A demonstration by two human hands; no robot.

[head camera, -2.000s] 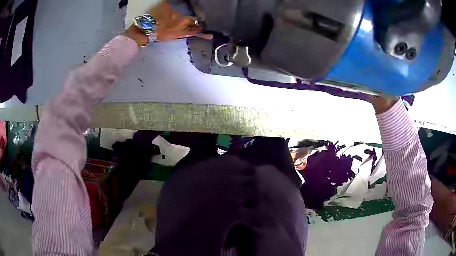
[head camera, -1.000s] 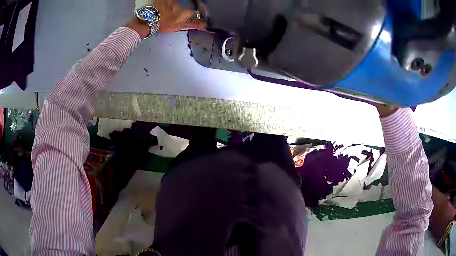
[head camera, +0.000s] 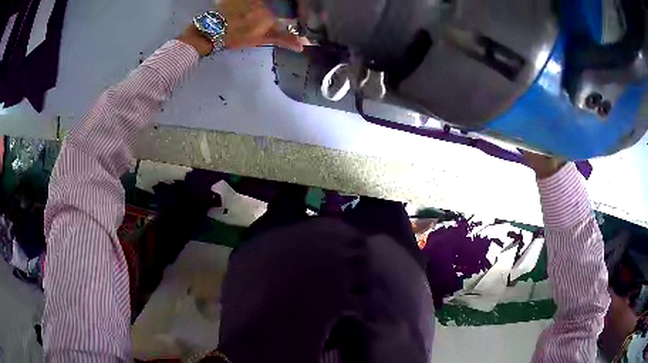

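Observation:
The cutting machine (head camera: 469, 57), with a grey metal body and a blue band, fills the upper right. Its flat grey base plate (head camera: 302, 74) lies on the table under its left end, beside a small bright metal loop (head camera: 335, 81). My left hand (head camera: 252, 25), with a watch on the wrist, is at the machine's left end near the top edge; its fingertips meet the dark parts there, and whether it grips anything is hidden. My right hand (head camera: 546, 164) is mostly hidden behind the machine's blue end; only the wrist part shows. A dark purple strip (head camera: 426, 131) runs along the machine's near side.
Dark purple pieces with white strips (head camera: 32, 53) lie at the table's left end. The table has a worn beige edge (head camera: 249, 152) in front of me. Below it are purple and white scraps (head camera: 462, 255) and a green surface (head camera: 497, 312). Part of a person shows at the lower right.
The machine has shifted slightly right and down in the view, and the metal loop looks wider. My left hand stays at its left end. The table edge now slants more in the view.

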